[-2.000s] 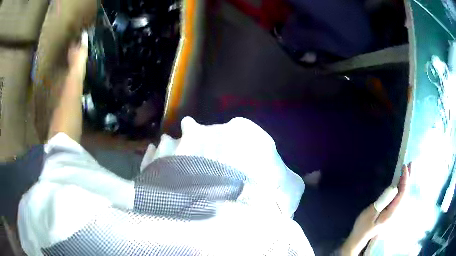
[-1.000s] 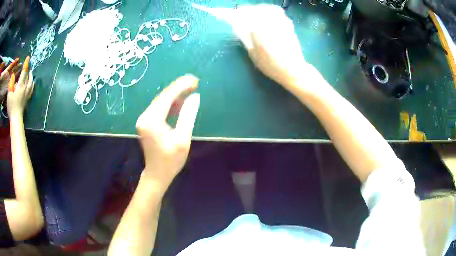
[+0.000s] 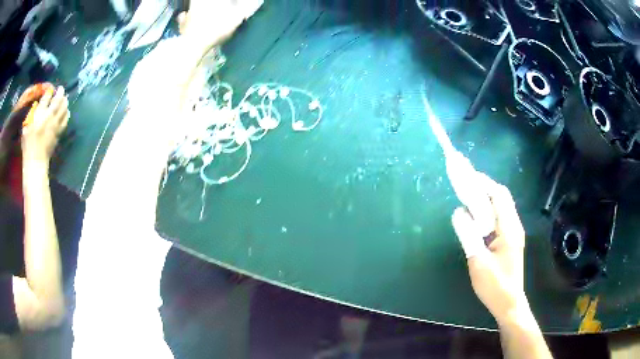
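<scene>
My right hand is closed around a white glue bottle, its long thin nozzle pointing up and left over the bench. My left arm reaches across the left side of the bench, and my left hand is at the top edge, washed out by glare; what it holds, if anything, cannot be told. A tangled pile of white cord with small round pads lies beside that arm, partly hidden by it. Several black housings with metal rings lie at the right, one at upper right and one nearer the front edge.
The green bench top has a curved front edge. A neighbouring person's hand with orange finger covers is at the left. A second white tangle lies at upper left. Black bars lie by the housings. Yellow tape marks the front edge.
The view has shifted, showing more housings at right. My right hand with the bottle has come down and right from the top. My left hand has moved from near the front edge to the top left.
</scene>
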